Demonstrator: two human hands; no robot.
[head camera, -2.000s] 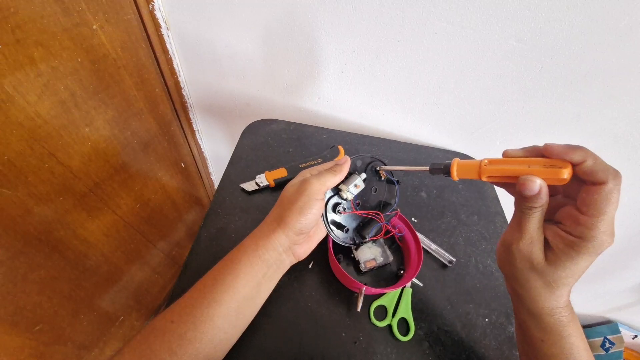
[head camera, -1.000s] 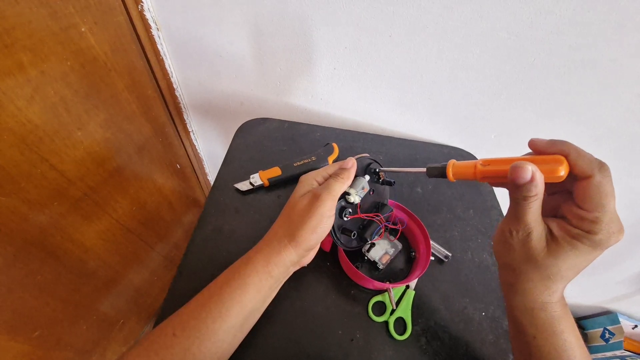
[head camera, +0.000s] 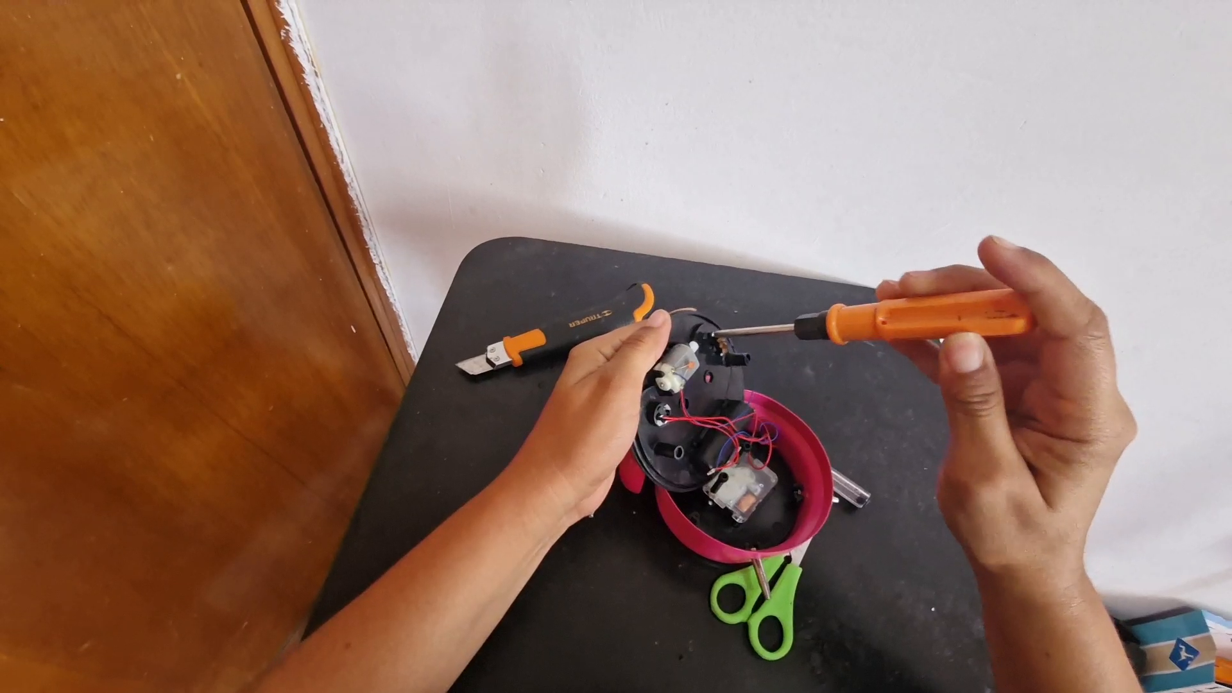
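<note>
My left hand grips the left edge of a round black plastic plate, tilted above a pink plastic ring housing. A small metal motor is fixed on the plate, with red and blue wires below it. In the housing lies a clear plastic gearbox. My right hand holds an orange-handled screwdriver level, its tip at a small part near the plate's upper right edge. Whether the tip sits in a screw cannot be told.
A Truper utility knife, its blade out, lies on the black table at the back left. Green-handled scissors lie in front of the housing, a clear tube-like piece to its right. A wall stands behind, a wooden door at left.
The black plate has tilted in my left hand and now shows more edge-on than two seconds ago. My right hand's fingers have shifted on the screwdriver handle, the forefinger now raised.
</note>
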